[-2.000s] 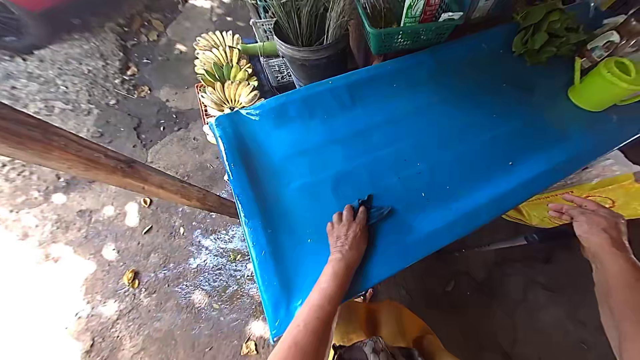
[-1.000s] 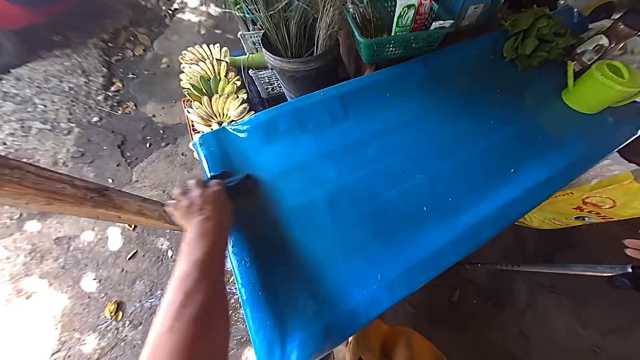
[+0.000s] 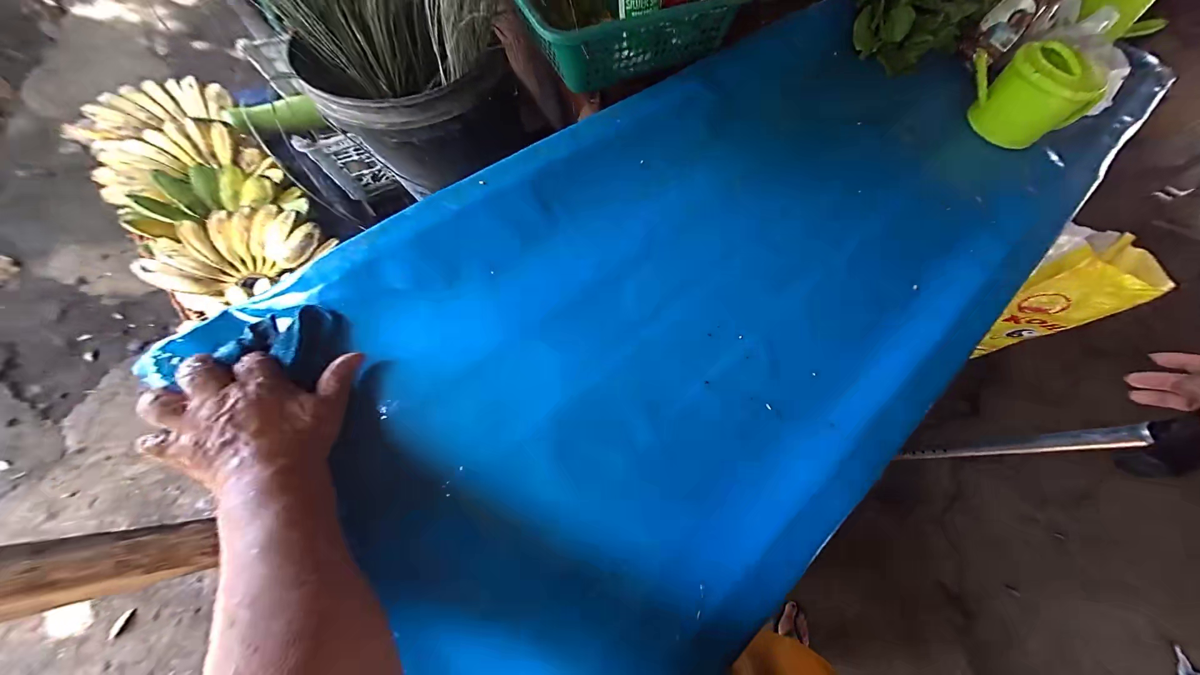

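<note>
My left hand (image 3: 253, 412) presses down on a dark blue cloth (image 3: 305, 342) at the far left corner of a table with a blue plastic cover (image 3: 600, 328). The fingers are spread over the cloth's near side, and the cover shines around it. Small pale and dark specks lie on the cover. At the right edge of the view, only some fingers of my right hand (image 3: 1165, 382) show, apart and with nothing between them, beyond the table's edge. Below them is a metal rod with a dark end (image 3: 1050, 442).
Banana bunches (image 3: 216, 206), a black bucket of thin stalks (image 3: 412, 122) and a green plastic basket (image 3: 628, 42) stand along the far edge. A lime green watering can (image 3: 1036, 94) and leafy greens (image 3: 905, 33) are at far right. A wooden pole (image 3: 103, 567) is lower left; a yellow bag (image 3: 1078, 291) is right.
My left hand and the cloth have moved from the middle of the table's left part to its far left corner. My right hand was over the yellow bag two seconds ago and is now away from it.
</note>
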